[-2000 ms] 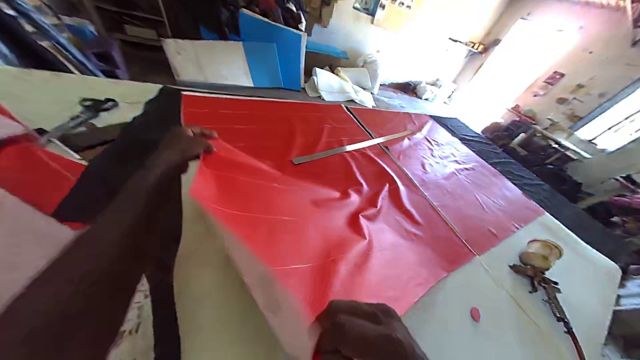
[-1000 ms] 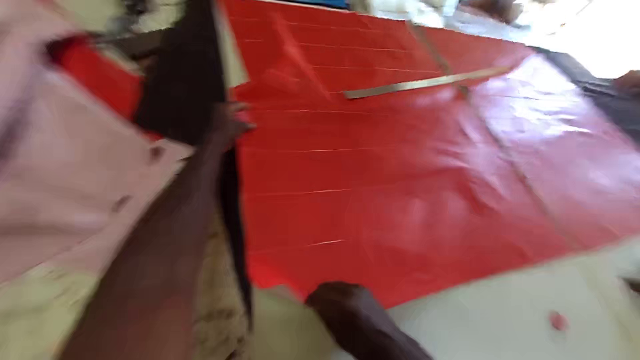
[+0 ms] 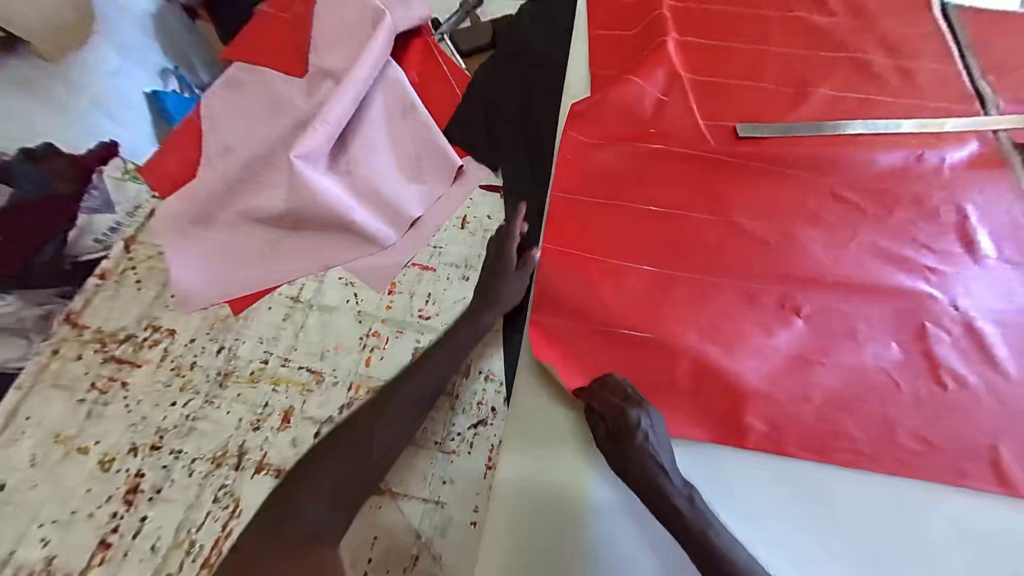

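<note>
A large red leather sheet [image 3: 768,264] with thin light marked lines lies over the white tabletop [image 3: 800,512]. My right hand [image 3: 628,420] pinches its near left corner between thumb and fingers. At the sheet's left edge is my left hand [image 3: 508,260], fingers spread, over the black cloth [image 3: 512,104]; it seems to hold nothing, and its thumb is beside the red edge. A metal ruler [image 3: 872,126] rests on the sheet. Left of my left hand, pink-backed leather pieces [image 3: 320,168] with red faces showing lie in a loose heap.
A stained, paint-spotted cream cover [image 3: 264,400] spreads over the left side. Scissors [image 3: 458,18] lie at the top beside the black cloth. Bundled dark cloth [image 3: 48,200] and a printed bag [image 3: 112,210] are at the far left. A dark strip [image 3: 972,60] crosses the sheet's right part.
The near left part of the red sheet was lifted two seconds ago; now it lies nearly flat. My left hand has let go of its edge. The view has swung left and down.
</note>
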